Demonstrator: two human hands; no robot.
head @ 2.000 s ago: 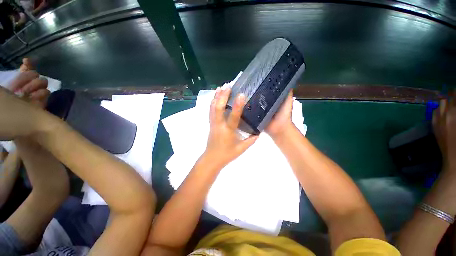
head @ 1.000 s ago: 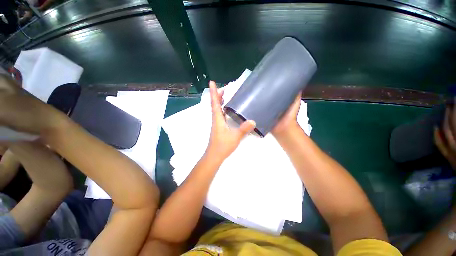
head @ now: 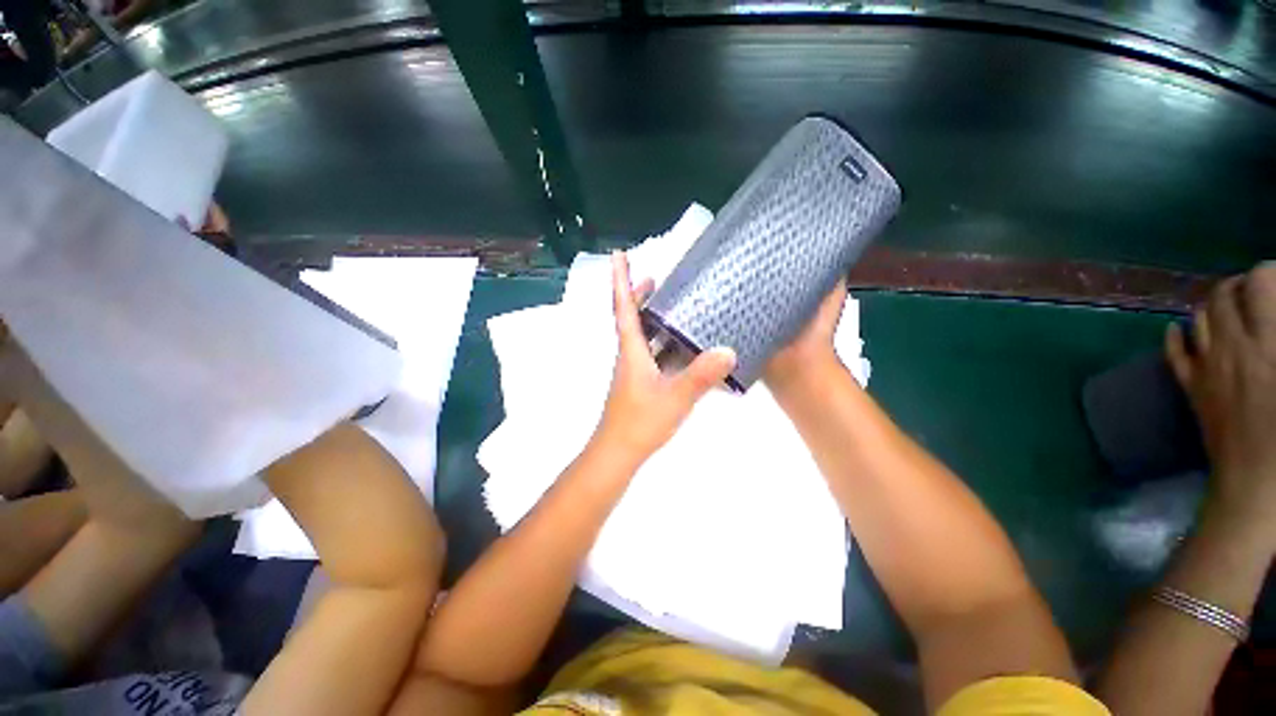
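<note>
A speaker unit [head: 777, 252] with a grey mesh side and a small badge near its far upper end is held tilted above a pile of white sheets [head: 714, 518]. My left hand [head: 651, 371] is at its lower near end, with the thumb and fingers around that end. My right hand [head: 812, 343] holds it from the lower right side; its fingers are mostly hidden behind the unit. The pile lies on the dark green bench [head: 966, 406].
At left, a neighbour's arms hold a large white bag [head: 182, 336] over a dark unit and white sheets [head: 427, 301]. A white box-like bag [head: 147, 147] stands behind. A green upright [head: 511, 126] rises beside the dark conveyor [head: 672, 112]. At right, another person's hand touches a dark unit [head: 1140, 413].
The unit has been turned between my hands, from its control strip to a smooth side and now the mesh side with badge. The neighbour's white bag has come into view at left.
</note>
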